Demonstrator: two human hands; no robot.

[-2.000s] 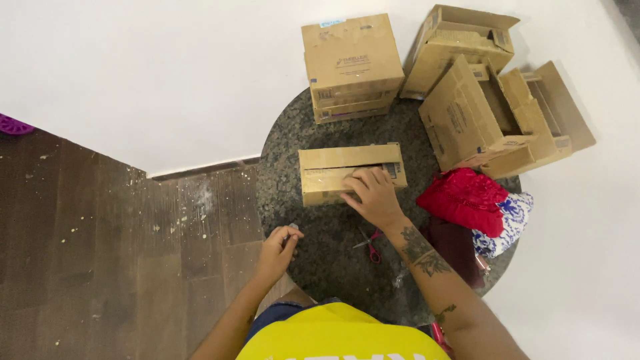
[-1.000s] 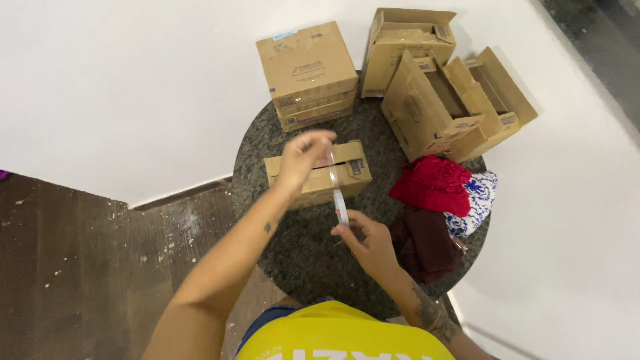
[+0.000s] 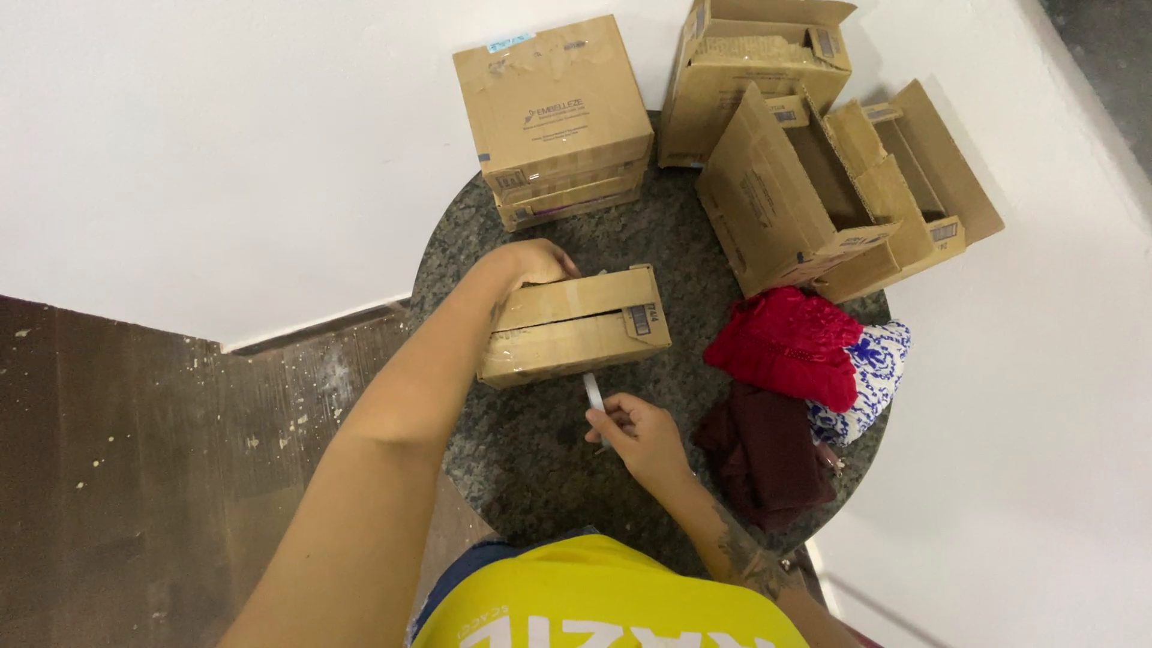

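Note:
A small cardboard box (image 3: 567, 346) with a narrow gap between its top flaps lies on the round dark stone table (image 3: 531, 459). My left hand (image 3: 540, 261) reaches over to the box's far side, its fingertips partly hidden behind the far edge; whether it grips anything there is not visible. Just below the box's near side, my right hand (image 3: 637, 436) holds a roll of clear tape (image 3: 594, 400) on edge between thumb and fingers.
Stacked closed cardboard boxes (image 3: 558, 108) stand at the back left. Open cardboard boxes (image 3: 765, 193) crowd the back right beside the white wall (image 3: 225, 135). Red cloth (image 3: 787, 346), blue-and-white patterned cloth (image 3: 868, 378) and dark maroon cloth (image 3: 765, 450) lie at the right.
My left hand has moved from above the box to its far side. My right hand, with the tape roll, stays near the box's near side. Two seconds ago, it rested on the box.

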